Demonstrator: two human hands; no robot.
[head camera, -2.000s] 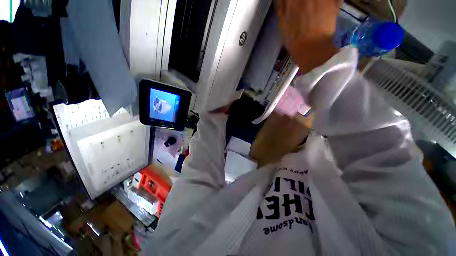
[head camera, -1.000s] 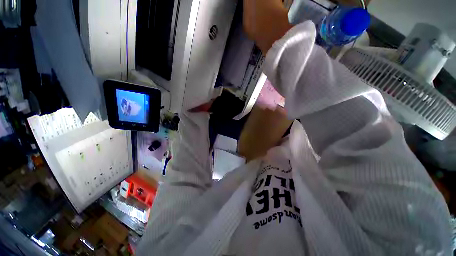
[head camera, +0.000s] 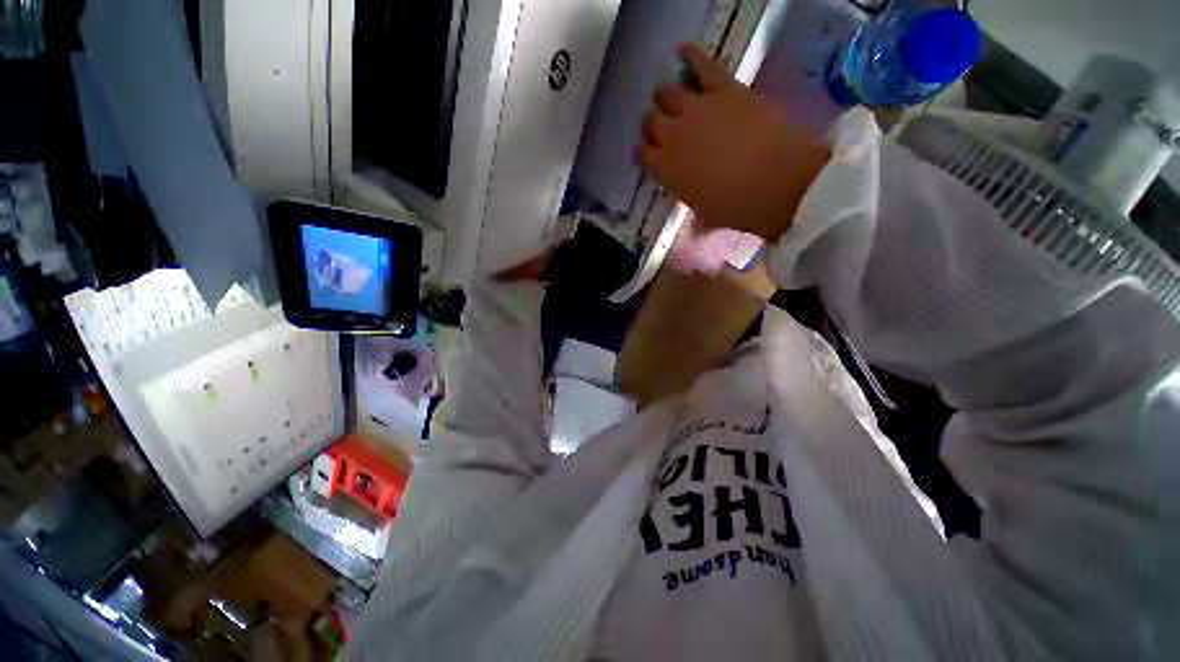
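Observation:
My right hand (head camera: 731, 153) is over pale sheets (head camera: 619, 142) beside the white printer (head camera: 533, 117). Its fingers are bent and a small greenish spot shows by one fingertip; whether it grips anything is unclear. My left hand (head camera: 524, 269) shows only as a small part past its sleeve, at the printer's lower front edge, next to a black shape (head camera: 595, 274). The rest of it is hidden. The printer's black control panel (head camera: 346, 269) has a lit blue screen, left of my left hand.
A water bottle with a blue cap (head camera: 906, 56) and a white slatted fan (head camera: 1035, 194) are at the upper right. Pink sheets (head camera: 705, 248) lie below my right hand. A bright monitor (head camera: 233, 401) and an orange parts bin (head camera: 366, 479) are at the left.
My right hand has come down from the top edge into full view, over the pale sheets. My left hand stays by the printer's edge. The whole view has shifted.

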